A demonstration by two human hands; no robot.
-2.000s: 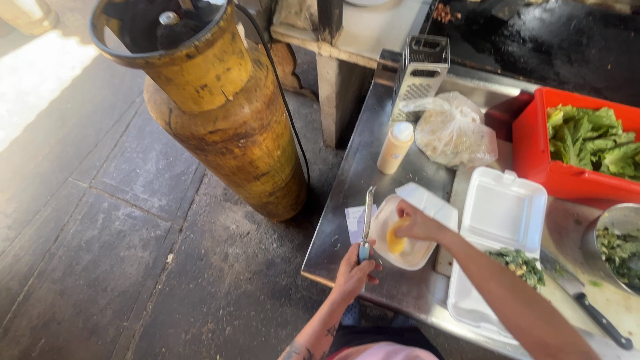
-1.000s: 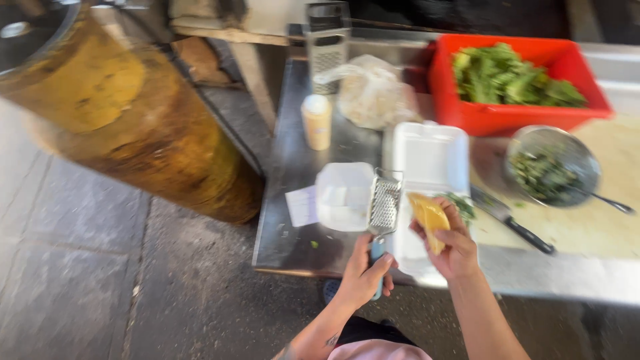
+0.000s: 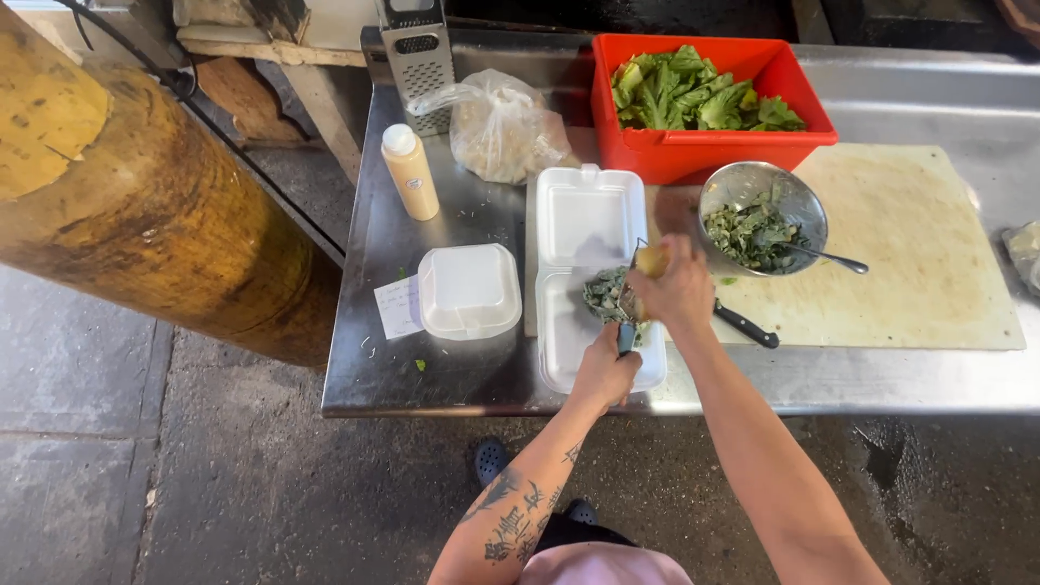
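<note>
My left hand (image 3: 605, 370) grips the blue handle of a hand grater (image 3: 626, 337), tilted over the lower half of an open white foam takeout box (image 3: 561, 349). Dressed chopped greens (image 3: 604, 294) lie in that half, partly hidden by the grater. My right hand (image 3: 678, 284) holds a yellow wedge of cheese (image 3: 652, 261) against the grater's face. Just right of it stands a steel bowl (image 3: 715, 191) of dressed greens with a spoon (image 3: 841, 262). A knife with a black handle (image 3: 747, 325) lies by my right wrist, its blade mostly hidden.
A closed foam box (image 3: 470, 288) sits left, beside a handwritten note (image 3: 398, 307). Behind are a sauce bottle (image 3: 410, 175), box grater (image 3: 418, 69), plastic bag (image 3: 508, 130) and red bin (image 3: 715, 146) of lettuce. A cutting board (image 3: 910, 244) lies right; a rusty yellow gas cylinder (image 3: 179, 203) stands left.
The grater and cheese have moved from beside the left foam box to over the greens in the open box. The left box, open two seconds ago, is now closed.
</note>
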